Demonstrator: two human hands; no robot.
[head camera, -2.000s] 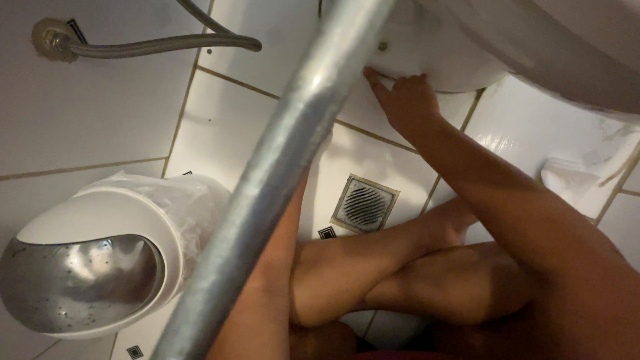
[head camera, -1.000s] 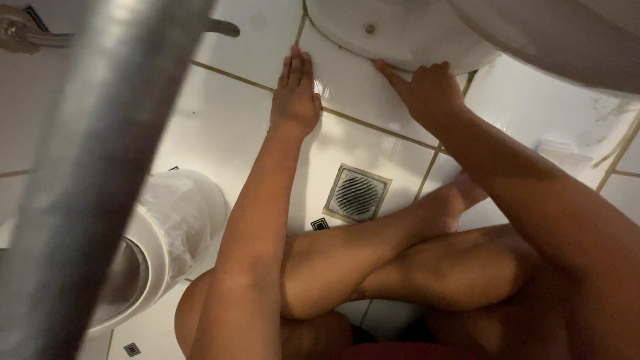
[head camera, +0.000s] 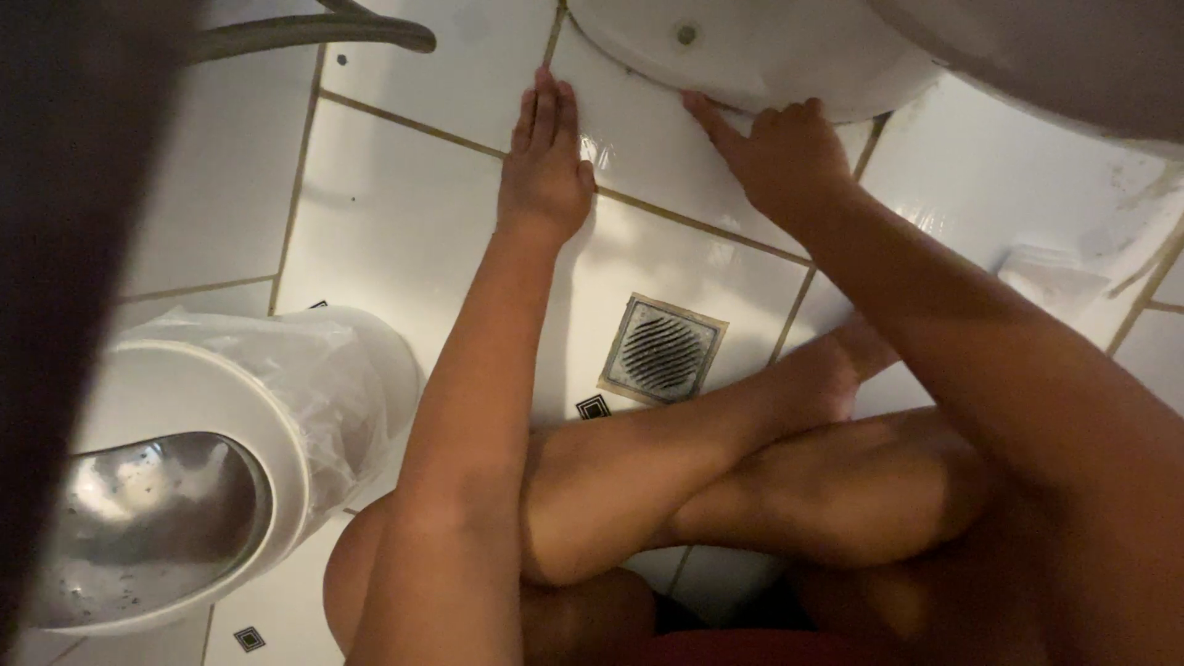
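Observation:
My left hand (head camera: 548, 162) lies palm down on the white floor tiles (head camera: 398, 203), fingers stretched along a grout line, with nothing in it. To its right, my right hand (head camera: 786, 153) points its index finger at the lower edge of a white ceramic toilet base (head camera: 768, 55); the fingertip touches or nearly touches the seam there. Its other fingers are curled, and no object shows in it. A round bolt or cap (head camera: 685, 34) sits on the base above that finger. Below the hands a square metal floor drain (head camera: 663, 349) is set among the tiles.
A white trash bin (head camera: 277, 416) with a clear plastic liner and a shiny lid stands at the left. A grey hose (head camera: 314, 32) crosses the upper left. A dark, blurred bar (head camera: 74, 231) fills the left edge close to the camera. My crossed legs (head camera: 647, 481) are below the drain.
Two seconds ago my left hand was hidden behind the metal bar; one second ago it lay on the tiles, as now. My right hand remains at the toilet base. The bar has shifted left in view.

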